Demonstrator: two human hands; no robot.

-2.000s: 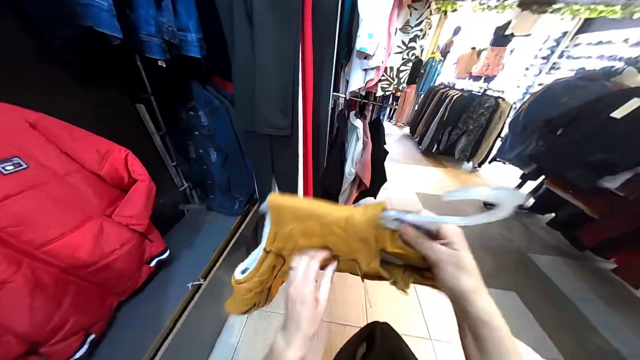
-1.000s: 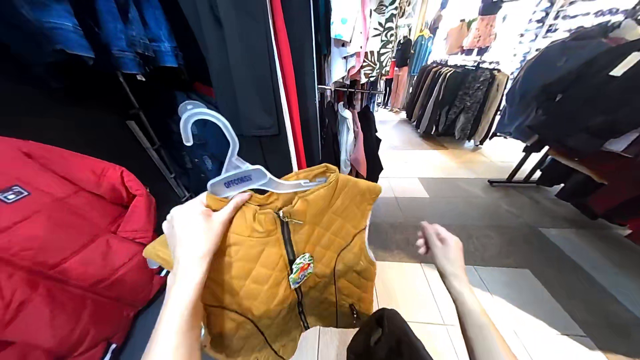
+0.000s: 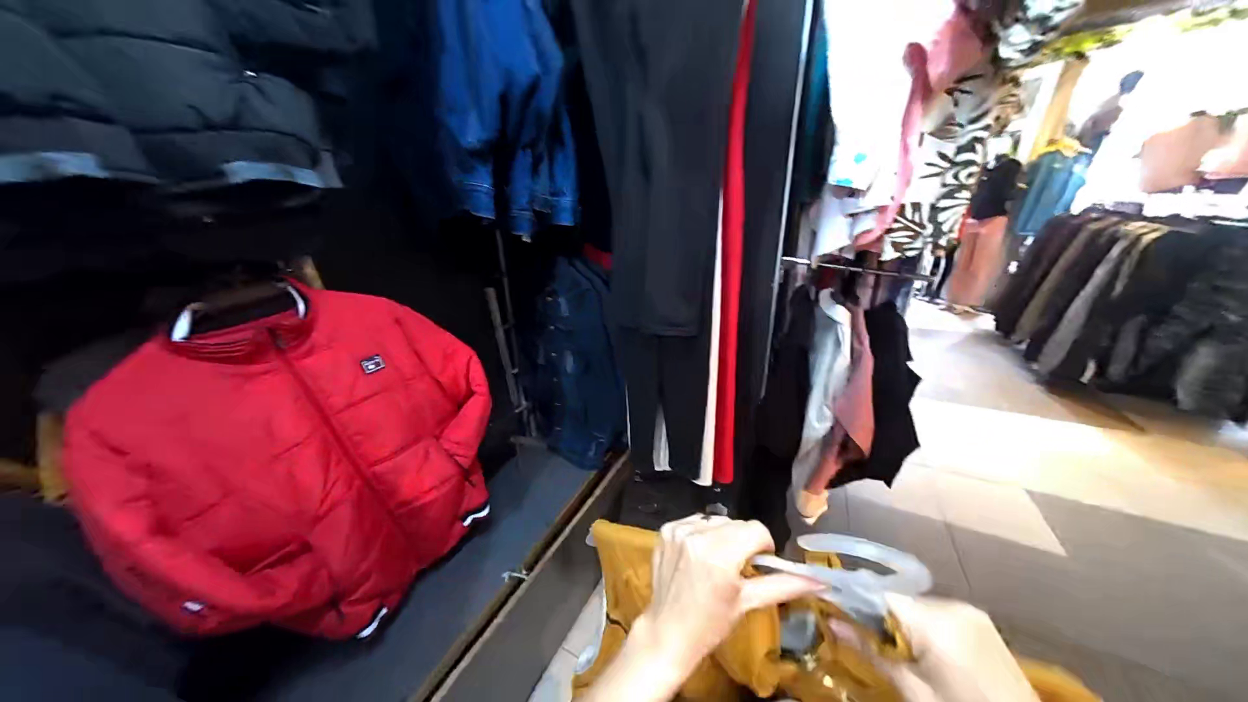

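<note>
At the bottom centre is a mustard quilted vest (image 3: 629, 575), bunched up, with a clear plastic hanger (image 3: 863, 575) at its neck. My left hand (image 3: 697, 585) grips the vest's shoulder, its fingers reaching to the hanger's arm. On the other side of the hanger, my right hand (image 3: 936, 634) is blurred and closed around the vest's collar by the base of the hook. The lower part of the vest runs out of view.
A red puffer jacket (image 3: 292, 468) is displayed on a dark platform (image 3: 517, 517) at the left. Dark trousers with a red stripe (image 3: 731, 244) hang in the middle, denim garments (image 3: 507, 117) beside them. Clothes racks (image 3: 1121, 292) stand at the right beyond the tiled floor (image 3: 1014, 487).
My right hand, apart from the vest one second ago, is now on it near the hanger. The vest, spread out before, is now bunched. The view has swung left.
</note>
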